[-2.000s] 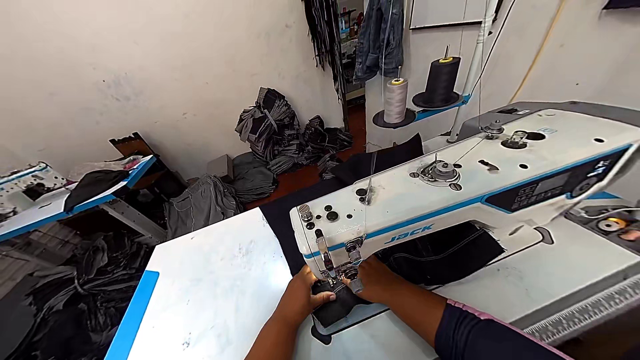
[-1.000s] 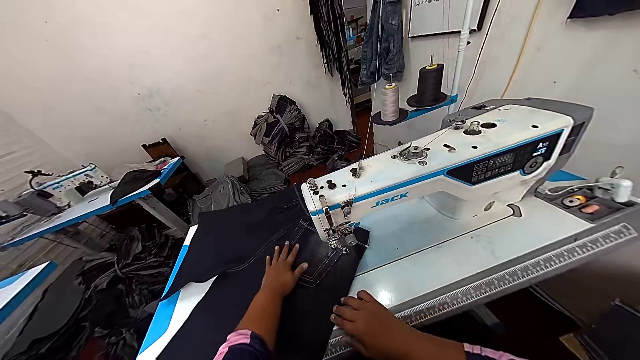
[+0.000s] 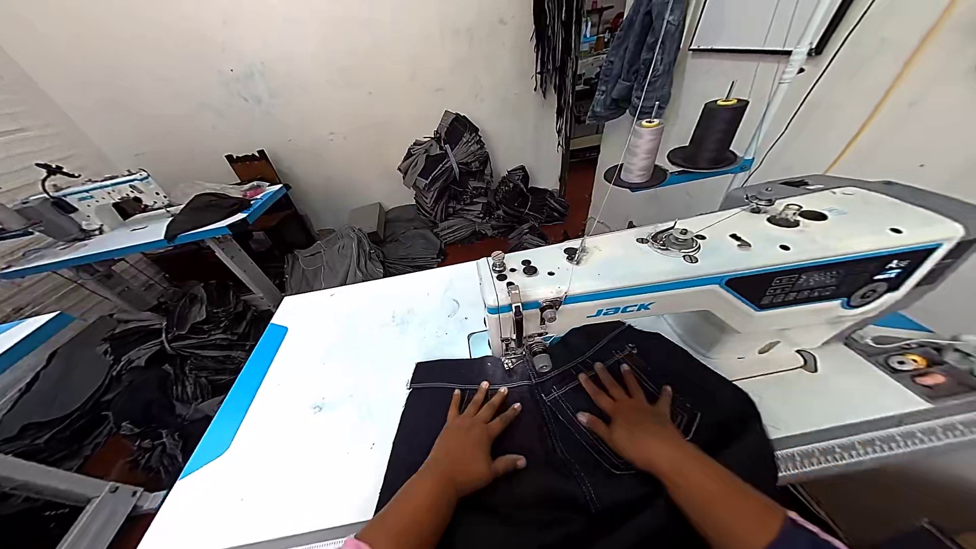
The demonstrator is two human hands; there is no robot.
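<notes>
A dark denim garment piece (image 3: 564, 480) with pale topstitching and a sewn-on pocket is spread over the front of a white Jack sewing machine's table. Its upper edge reaches the presser foot (image 3: 512, 361) of the sewing machine (image 3: 686, 259). My left hand (image 3: 474, 442) rests on the cloth with spread fingers, in front and to the left of the foot. To the right, my right hand (image 3: 633, 419) presses flat over the pocket, fingers apart. Neither hand grips anything. Thread runs from the cones down to the machine head; the needle tip cannot be made out.
A white thread cone (image 3: 643, 152) and a black one (image 3: 717, 130) stand behind the machine. A measuring tape (image 3: 877, 450) lines the front edge. At right sits a tray with bobbins (image 3: 907, 361). Cloth bundles (image 3: 450, 168) lie on the floor; another machine table (image 3: 221, 217) stands left.
The denim, earlier spread to the left of the machine head, now lies in front of it with its pocket to the right. Both hands have shifted onto it, my right hand now on the pocket.
</notes>
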